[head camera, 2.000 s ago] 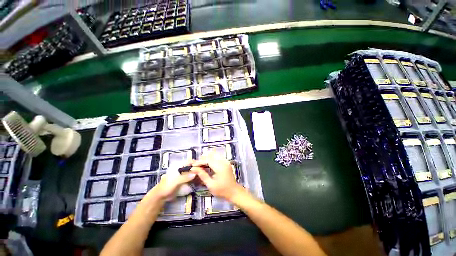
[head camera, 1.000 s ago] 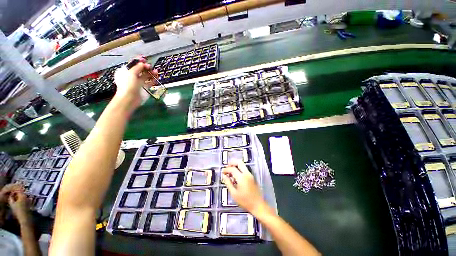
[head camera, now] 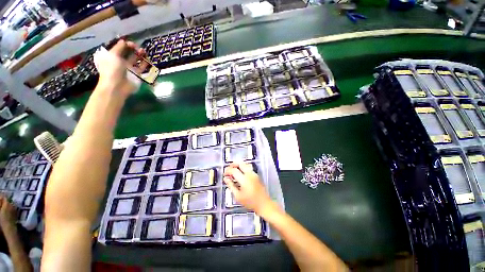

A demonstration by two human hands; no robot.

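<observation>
My left hand (head camera: 113,64) is raised at the far left over the conveyor, with a white covering on it. It holds a phone frame (head camera: 143,69) with a gold end, tilted. My right hand (head camera: 243,186) is over the right column of the blister tray (head camera: 205,159), fingers bent and close together; whether it pinches a small component I cannot tell. The tray holds all-black frames at left and gold-ended frames at right; one pocket in the second row is empty. The pile of small components (head camera: 323,171) lies right of the tray.
A white-screened smartphone (head camera: 288,150) lies between tray and pile. Another frame tray (head camera: 270,84) sits on the green belt. Stacked trays (head camera: 412,154) stand tall at right. A cream fan (head camera: 48,146) is at left, partly behind my left arm. Another person's arm (head camera: 13,234) shows at lower left.
Both hands were together over the tray two seconds ago. My left hand has since gone up and left with a frame; my right hand stayed over the tray. The view has also shifted.
</observation>
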